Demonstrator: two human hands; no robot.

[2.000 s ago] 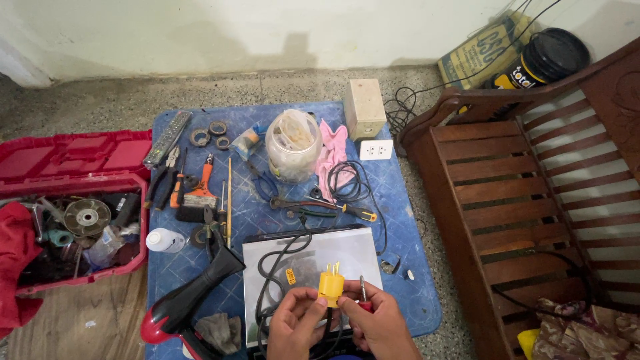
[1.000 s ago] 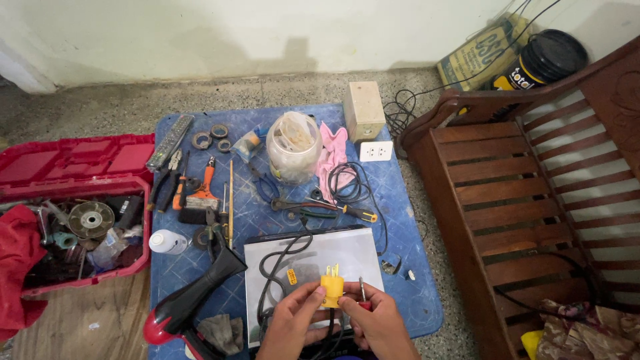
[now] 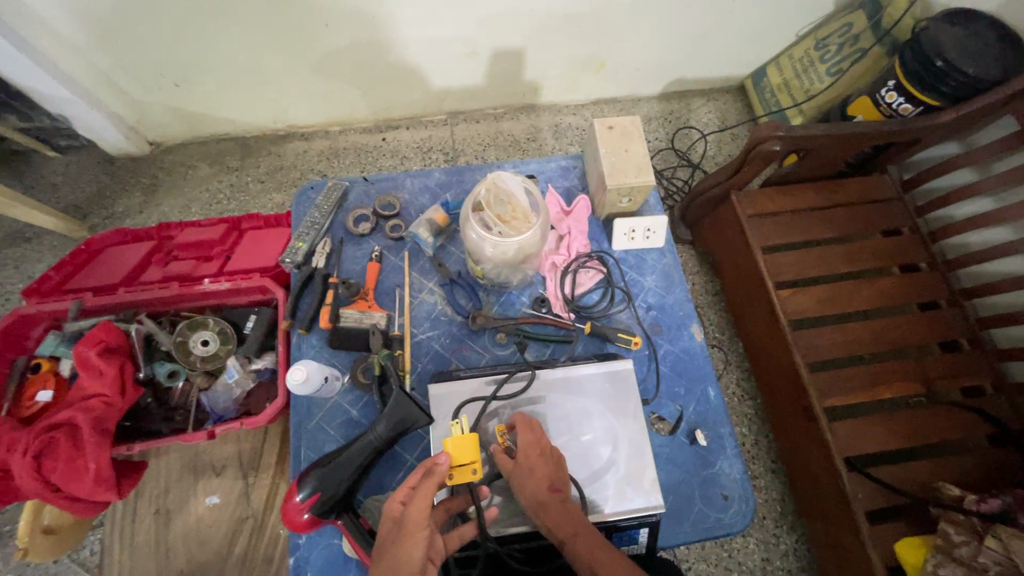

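A yellow electrical plug [image 3: 462, 458] with bare prongs pointing up is held by my left hand [image 3: 420, 512], its thumb on the plug's left side. The plug's black cord [image 3: 480, 512] runs down past the fingers. My right hand [image 3: 538, 470] is over the steel plate [image 3: 596, 436] of a scale, its fingers at a small yellow piece with dark marks [image 3: 504, 438]; whether they grip it is unclear. More black cable curves over the plate. Left of my hands lies a black and red hair dryer [image 3: 360, 456].
On the blue table [image 3: 708, 488] are a plastic jar [image 3: 506, 232], a screwdriver [image 3: 612, 334], pliers [image 3: 456, 292], tape rolls [image 3: 362, 220], a white outlet [image 3: 638, 232] and a white bottle [image 3: 314, 378]. A red toolbox [image 3: 200, 288] stands left, a wooden bench [image 3: 848, 320] right.
My right hand has left the yellow plug and moved to the small yellow piece on the plate. The red-handled tool it held is no longer visible. My left hand still holds the plug.
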